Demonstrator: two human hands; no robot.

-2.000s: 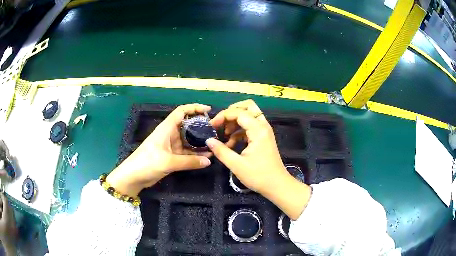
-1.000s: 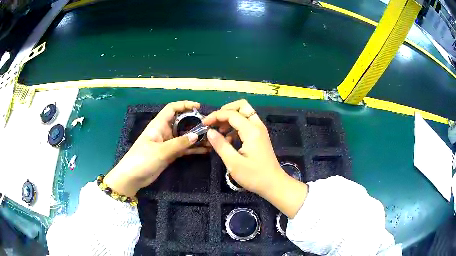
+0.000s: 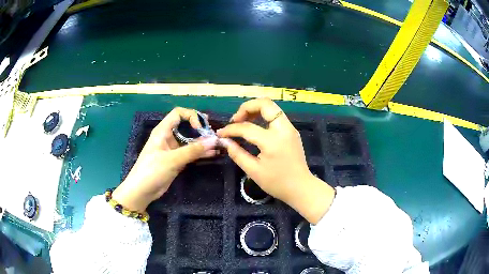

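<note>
My left hand [image 3: 177,144] holds a silver-rimmed watch case [image 3: 187,131], tilted, above the back left of the black foam tray [image 3: 230,211]. A small clear, shiny film [image 3: 206,130] shows at the case's right side, by my left thumb. My right hand [image 3: 268,155] pinches at the film's lower end with thumb and index finger, close to my left fingertips. Fingers hide part of the case and film. Another silver-rimmed watch case [image 3: 259,238] lies in a tray pocket.
More watch cases sit in tray pockets, partly under my right wrist. Three black round modules [image 3: 60,145] lie on the white sheet [image 3: 40,166] at left, with white scraps [image 3: 82,130] beside it. A yellow-wrapped post [image 3: 405,53] stands at back right, a white paper [image 3: 462,166] at right.
The case has moved slightly left and tilted in my left hand. The film now shows as a crinkled piece between my fingertips. My right hand's outer fingers have lifted a little.
</note>
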